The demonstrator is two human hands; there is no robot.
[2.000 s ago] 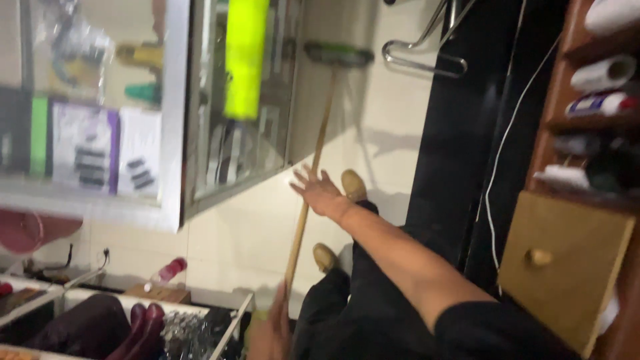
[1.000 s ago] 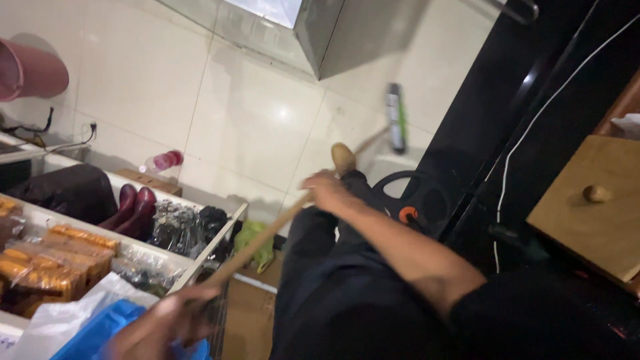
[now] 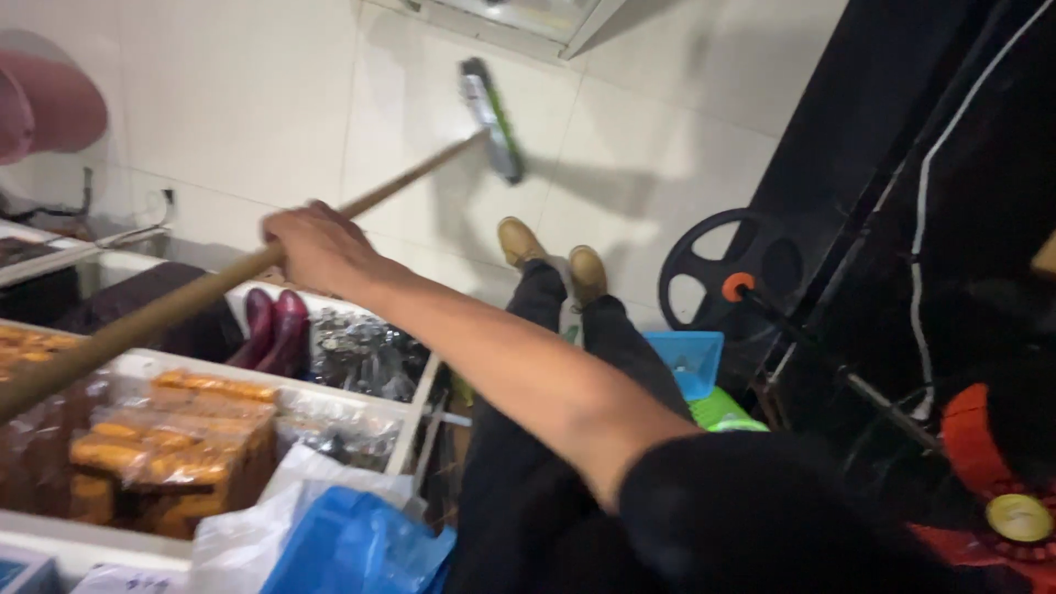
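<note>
My right hand (image 3: pixel 318 247) is closed around the wooden handle (image 3: pixel 198 293) of a push broom. From the lower left edge the handle slants up across the shelf unit to the broom head (image 3: pixel 492 120), whose grey back and green bristles lie over the pale tiled floor. The head is a little above my tan shoes (image 3: pixel 520 241). My left hand is out of view, and so is the near end of the handle.
White compartments (image 3: pixel 272 381) at the lower left hold wrapped orange packs (image 3: pixel 177 445) and dark red boots (image 3: pixel 276 330). A blue plastic bag (image 3: pixel 355 544) lies at their edge. Also around are a pink bucket (image 3: pixel 74 103), a black wheel (image 3: pixel 689 264), a blue container (image 3: pixel 689 359) and a display case (image 3: pixel 528 33).
The broom head has moved left, away from the black panel on the right. My left hand, blurred on the handle a second ago, has left the view. The view has shifted.
</note>
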